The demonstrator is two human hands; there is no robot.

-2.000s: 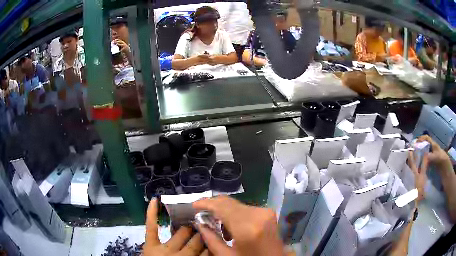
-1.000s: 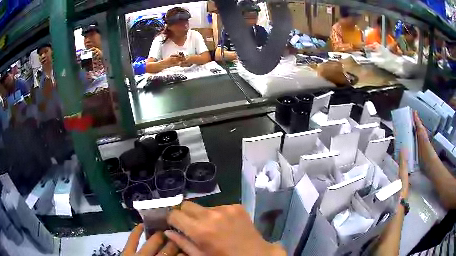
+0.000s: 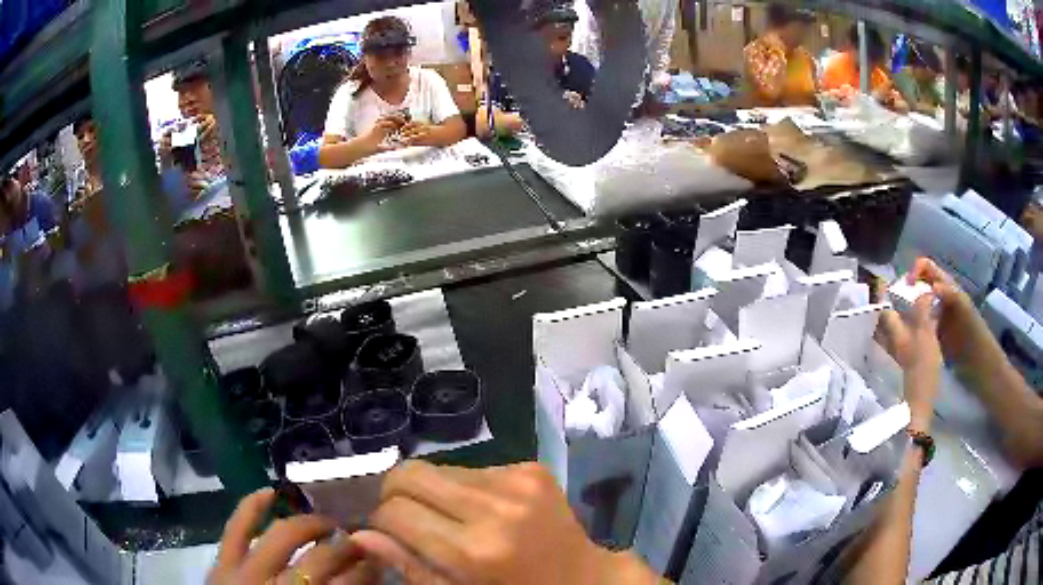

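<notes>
A carton with its white top flap [image 3: 343, 466] raised stands at the bottom centre-left, between my hands. My left hand [image 3: 286, 549] is at its left and near side, a ring on one finger, cut off by the lower edge. My right hand [image 3: 486, 526] is at its right side with bent fingers over the opening. Both hands hold the carton; its lower part and whatever is inside are hidden. Open cartons [image 3: 595, 451] with white wrapped contents stand grouped to the right.
Black round parts [image 3: 377, 417] sit on a white sheet [image 3: 440, 326] beyond my hands. A green post [image 3: 143, 246] rises at left. Another person's hands [image 3: 921, 326] hold a small white piece at right, near closed cartons [image 3: 955, 246]. People sit across the dark belt [image 3: 423, 223].
The view has swung right, shifting the scene left. The silvery piece seen earlier at my right fingertips no longer shows. The other person's hands held a closed carton, now a small white piece.
</notes>
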